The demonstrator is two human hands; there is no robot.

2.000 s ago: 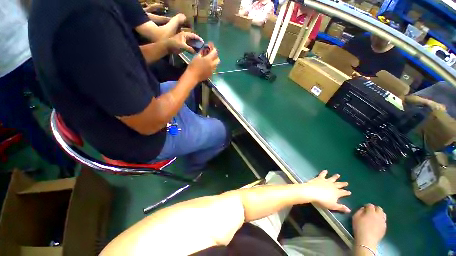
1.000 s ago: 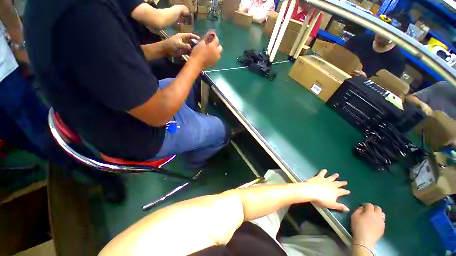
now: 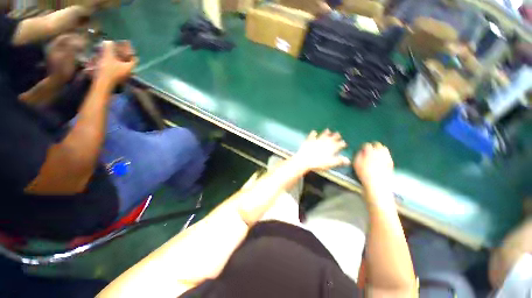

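Note:
My left hand lies palm down on the bench's near edge, fingers spread, holding nothing. My right hand rests beside it on the green bench, fingers curled in, with nothing seen in it. The hands are close but apart. A cable bundle pile, black and blurred, lies beyond my hands, in front of a black device carton. The whole view is smeared by motion.
A seated person at left holds something small. A black cable heap lies at the back left. A brown carton stands behind. An open carton and blue parts bin are at right. Another person's arm shows at lower right.
The view has swung to the right, so the bench and my hands appear further left and higher. My hands keep the same pose on the bench edge. The right bench end now shows.

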